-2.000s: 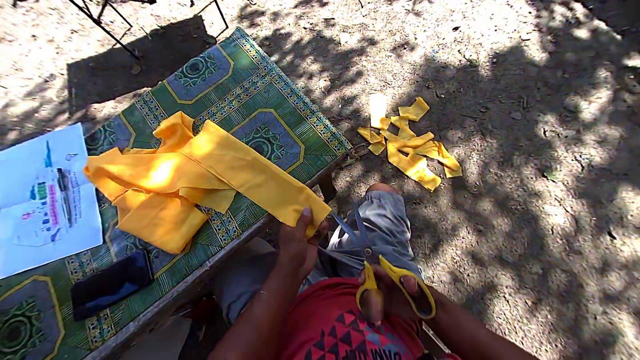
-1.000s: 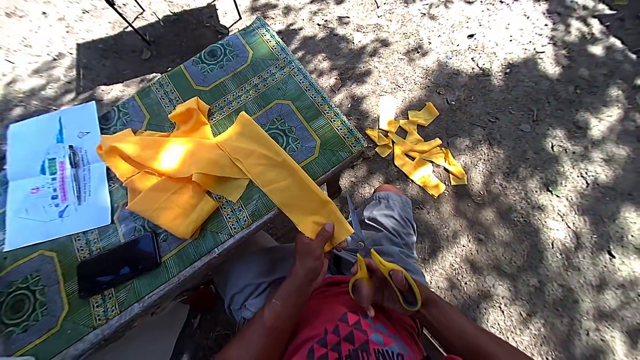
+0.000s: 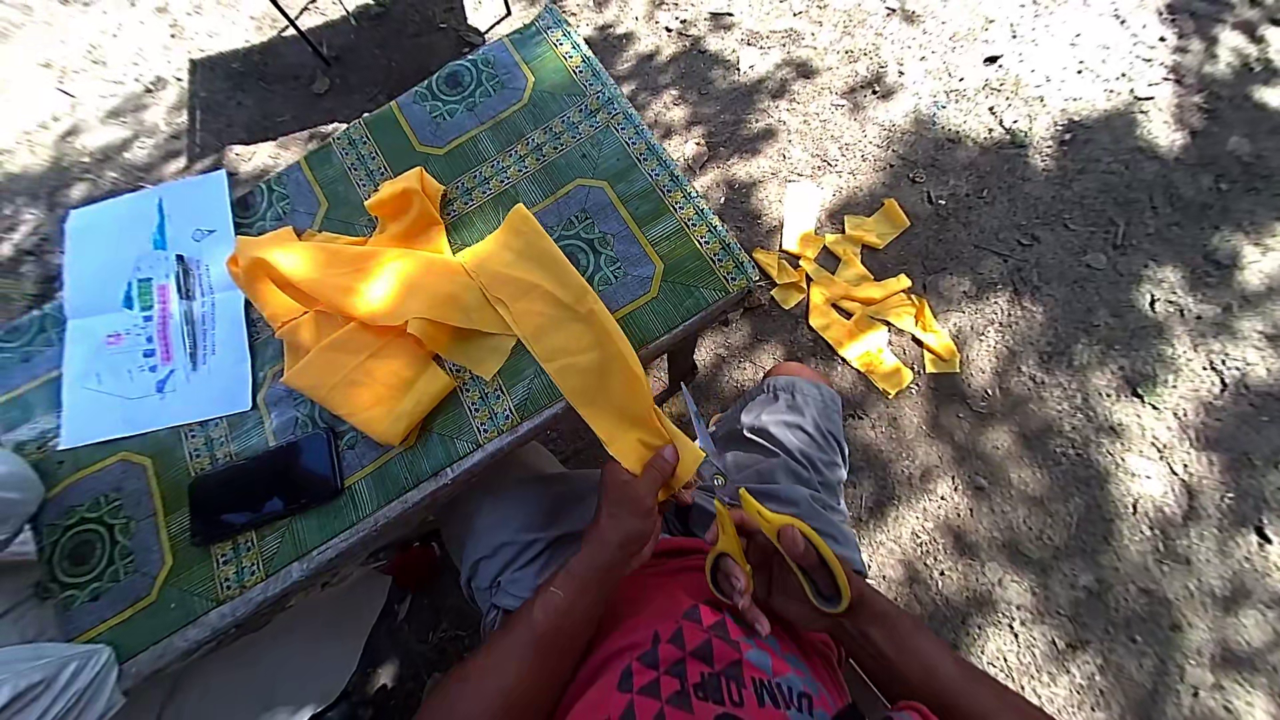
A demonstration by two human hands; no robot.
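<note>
My left hand (image 3: 632,505) pinches the lower end of a long strip of yellow fabric (image 3: 570,345), whose other end lies on the table. In my right hand (image 3: 775,575) are scissors with yellow handles (image 3: 735,500), my fingers in the loops. Their blades stand apart, one visible beside the strip's end; the other is partly hidden by the cloth. A folded heap of yellow fabric (image 3: 370,370) joins or lies under the strip on the table; which, I cannot tell.
A table with a green patterned cover (image 3: 690,225) bears a sheet of paper with coloured drawing (image 3: 90,330) and a black smartphone (image 3: 265,487). Yellow fabric scraps (image 3: 860,300) lie on the ground at the right. Part of another person's light clothing (image 3: 60,675) shows at the lower left.
The scissors have moved up to the strip's end, where they were a little apart from it two seconds ago. My left hand still holds the fabric.
</note>
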